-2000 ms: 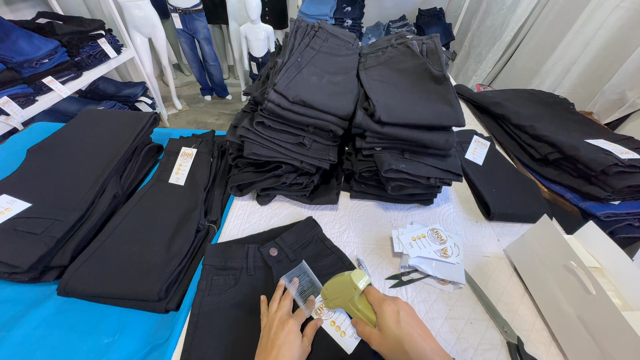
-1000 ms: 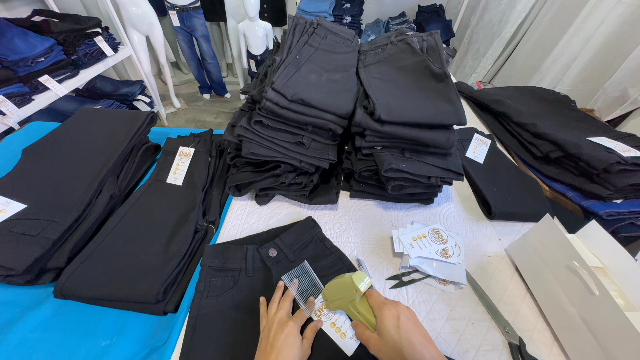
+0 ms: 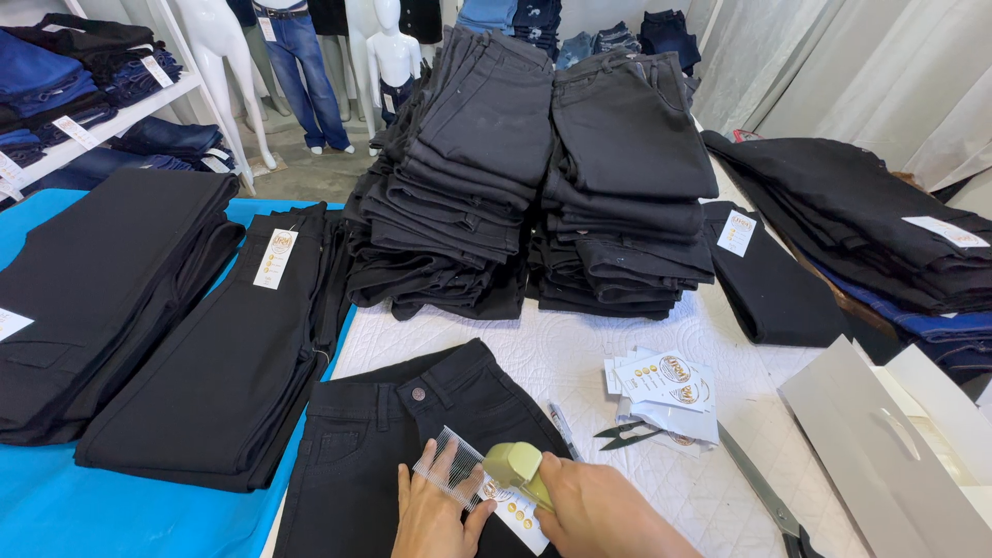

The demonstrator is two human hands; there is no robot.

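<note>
Black trousers (image 3: 364,473) with a metal waist button lie flat at the lower middle. My left hand (image 3: 442,504) rests on them, its fingers at a clear strip of plastic tag fasteners (image 3: 452,467) and its thumb beside a white printed hang tag (image 3: 515,518). Held in my right hand (image 3: 593,504) is a yellow-green tagging gun (image 3: 515,469), its front end over the upper end of the tag. The gun's tip is too small to make out.
Two tall stacks of folded black trousers (image 3: 480,139) stand behind. To the right lie a pen (image 3: 564,430), thread snips (image 3: 624,435), a pile of hang tags (image 3: 666,391), scissors (image 3: 763,492) and a white box (image 3: 876,457). Tagged black trousers (image 3: 209,356) lie at left on blue cloth.
</note>
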